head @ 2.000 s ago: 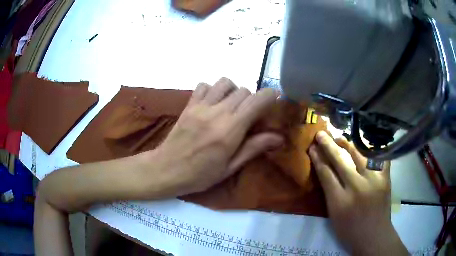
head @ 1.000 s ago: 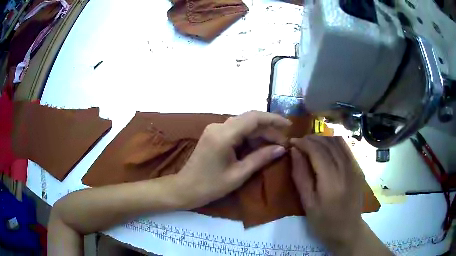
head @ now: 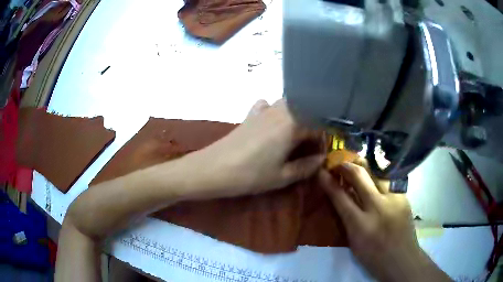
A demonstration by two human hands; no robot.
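A rust-brown fabric panel (head: 259,220) lies on the white table, running from the left up to the brightly lit presser foot (head: 337,144) with its yellow piece. My left hand (head: 265,148) lies across the panel, its fingertips at the left of the needle area, partly hidden behind the machine head (head: 353,71). My right hand (head: 375,215) has thumb and fingers on the fabric just in front of the presser foot. The needle and the fabric edges under the hands are hidden. The puckered part is mostly covered by my left forearm.
A spare brown cut piece (head: 66,146) lies at the left. A crumpled gathered piece (head: 220,19) is behind. Red-handled snips (head: 479,184) lie at the right. A ruler scale (head: 193,261) runs along the front edge. Coloured fabrics (head: 11,143) heap at the far left.
Both hands were together left of the needle one second ago. Now my left hand reaches farther back behind the machine head, and my right fingers are nearer the presser foot. The fabric's front edge has shifted.
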